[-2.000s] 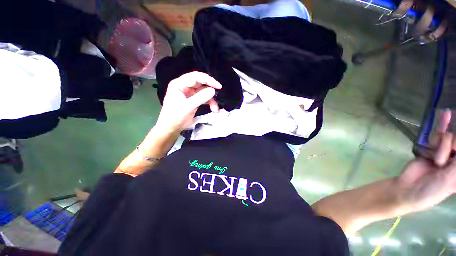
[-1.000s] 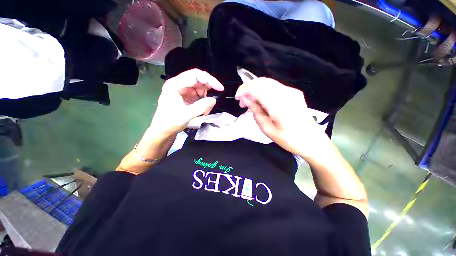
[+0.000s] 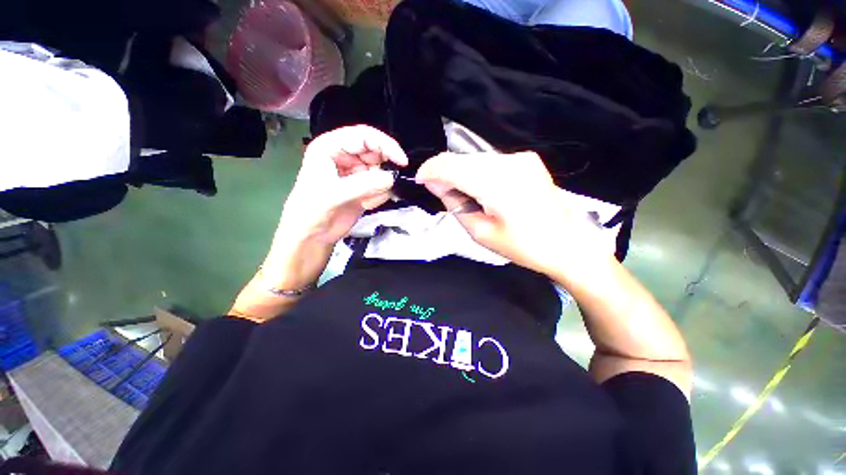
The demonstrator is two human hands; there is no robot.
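Observation:
A black garment with white lining lies bunched on the lap over light blue jeans. My left hand pinches the garment's black edge between thumb and index finger, where a tiny dark piece shows at the fingertips. My right hand is close beside it, thumb and index finger closed on a thin needle that points at the left fingertips. A small pale metallic glint shows under the right palm; I cannot tell what it belongs to.
A pink mesh basket stands on the green floor beyond the left hand. Black and white garments are heaped at the left. Blue crates are at the lower left. A dark metal frame with a blue bar is at the right.
My right hand has come in from the far right to the garment edge, and the needle has moved up to the left fingertips. My left hand keeps its pinch.

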